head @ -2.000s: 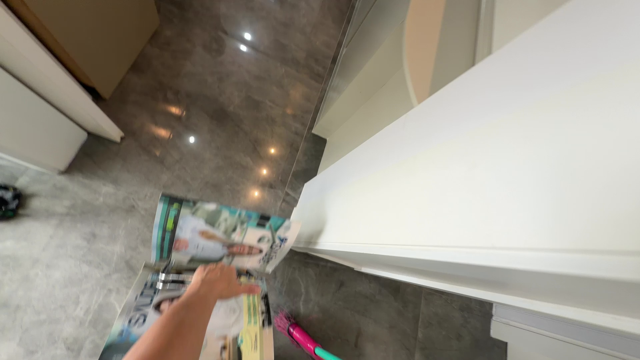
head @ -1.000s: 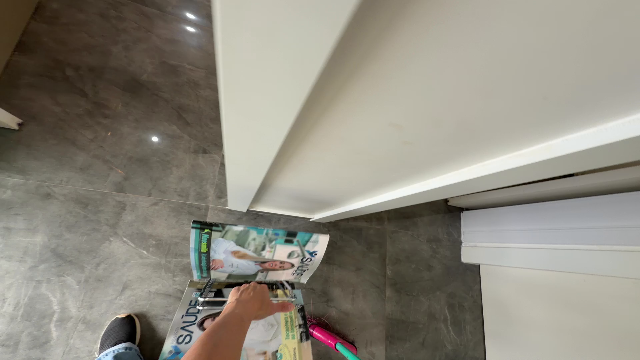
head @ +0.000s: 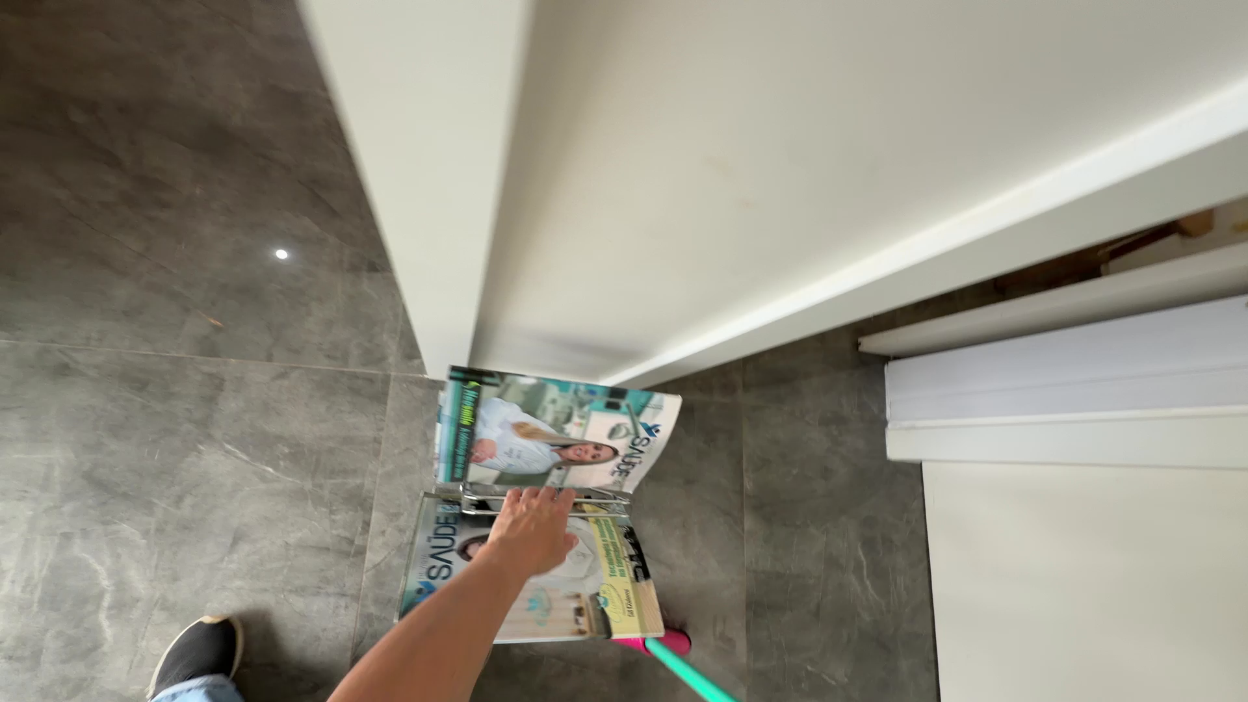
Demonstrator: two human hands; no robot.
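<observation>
My left hand (head: 531,534) reaches in from the bottom, its fingers closed on the middle bars of a chrome wire magazine rack (head: 478,500). One magazine (head: 546,439) leans out on the far side of the bars, its cover showing a person in a white coat. Another magazine (head: 546,595) lies on the near side, partly covered by my hand and forearm. Just below and right of the magazines is a pink broom head (head: 673,642) with a turquoise handle (head: 692,675). What holds the handle is out of frame. My right hand is not in view.
A white panel (head: 682,185) with raised edges rises just beyond the magazines. White baseboard-like trim (head: 1072,380) and a pale surface (head: 1082,575) are at the right. Grey floor tiles (head: 244,468) lie below; a dark shoe (head: 200,651) is at the lower left.
The view has swung, bringing the white panel's end close beyond the magazines. My left hand keeps its grip on the rack. The shoe, unseen two seconds ago, shows at the lower left.
</observation>
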